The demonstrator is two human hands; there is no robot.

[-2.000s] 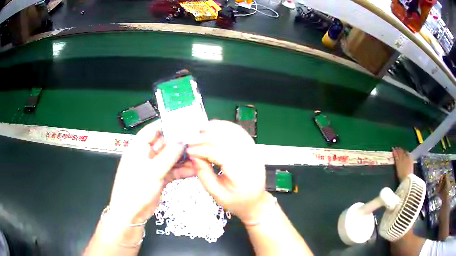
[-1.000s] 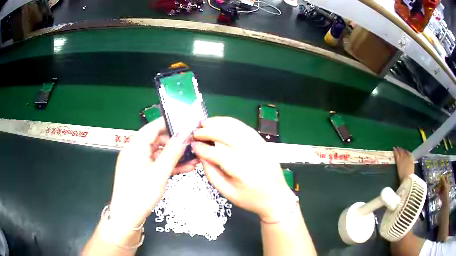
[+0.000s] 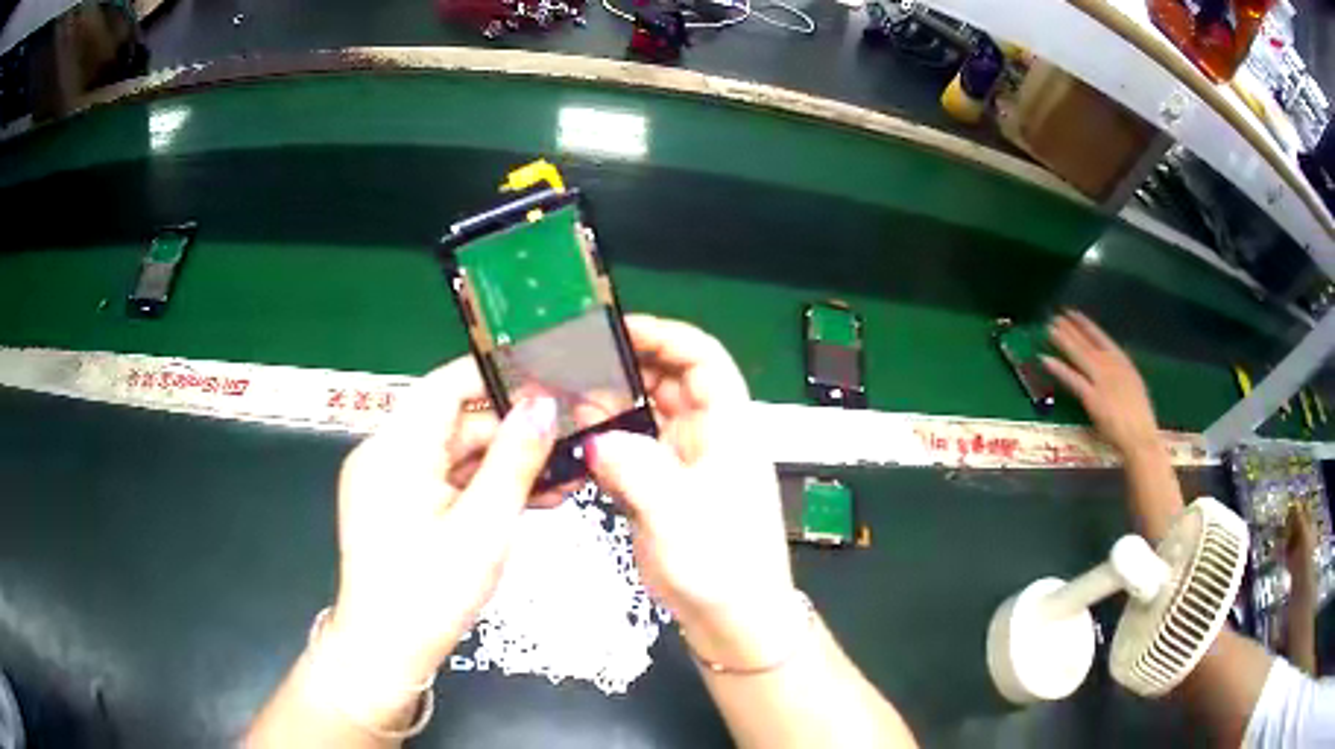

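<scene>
An open phone [image 3: 545,315] is held up over the near edge of the belt, tilted slightly left. Its green board is in the upper half, a grey plate below, and a yellow flex tab sticks out past its top end. My left hand [image 3: 439,490] grips its lower left side, thumb on the bottom end. My right hand [image 3: 700,476] grips its lower right side, thumb on the bottom end. I cannot tell whether a white part sits there. The loose pile of small white parts [image 3: 571,607] lies on the bench mat below my hands.
The green belt [image 3: 703,190] carries phones at left [image 3: 161,269], right of centre [image 3: 835,353] and far right [image 3: 1023,362]. A white rail [image 3: 937,442] edges it. Another phone [image 3: 823,511] lies on the bench. A cream fan [image 3: 1042,644] stands right. Another person's hand [image 3: 1098,384] reaches over the belt.
The held phone has tilted out of the glare, and my right hand has opened round its side with the thumb on its end. Belt phones have shifted right. The other person's hand has moved over the belt.
</scene>
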